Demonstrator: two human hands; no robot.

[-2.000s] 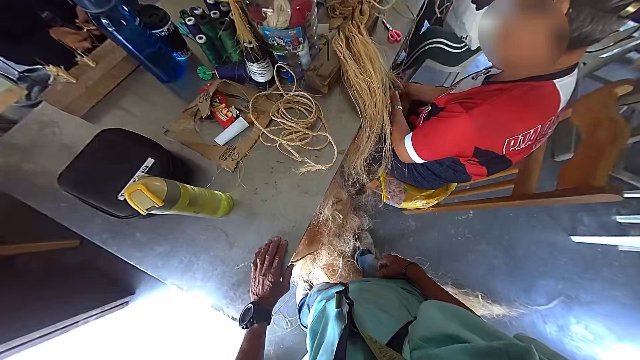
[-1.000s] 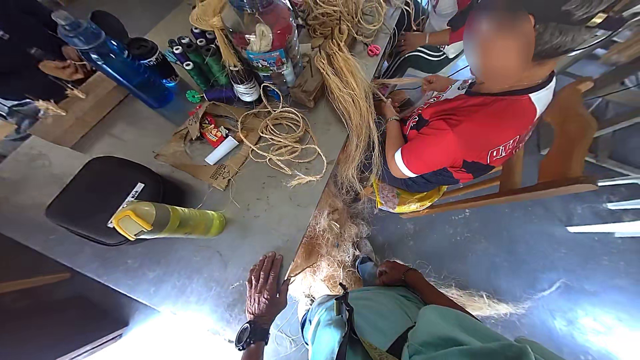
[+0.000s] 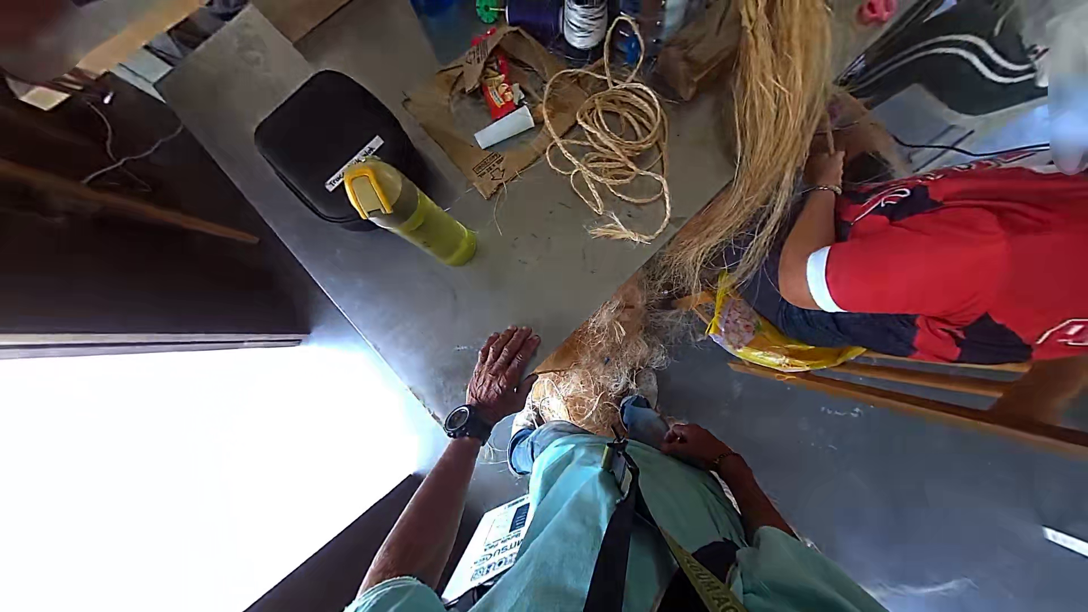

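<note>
My left hand [image 3: 503, 374] lies palm down on the corner of the grey tabletop [image 3: 399, 285], fingers a little apart, with nothing in it and a black watch [image 3: 468, 422] at its wrist. My right hand [image 3: 695, 445] rests by my right thigh, its fingers curled; whether it holds anything does not show. Loose pale fibre [image 3: 595, 382] lies below the table edge, between my two hands. Beyond my left hand are a yellow-green bottle [image 3: 425, 223] lying on its side and a coil of natural-fibre rope [image 3: 616, 140].
A black zip case [image 3: 327, 140] and brown paper [image 3: 493, 170] with a red packet [image 3: 500, 89] lie on the table. Long fibre strands [image 3: 778, 110] hang over its right edge. A person in a red shirt [image 3: 952, 238] sits there on a wooden chair [image 3: 935, 408], beside a yellow bag [image 3: 765, 344].
The view has shifted, with the spools of thread now mostly out of the top of the picture. My left hand still rests on the table corner, and my right hand stays by my thigh.
</note>
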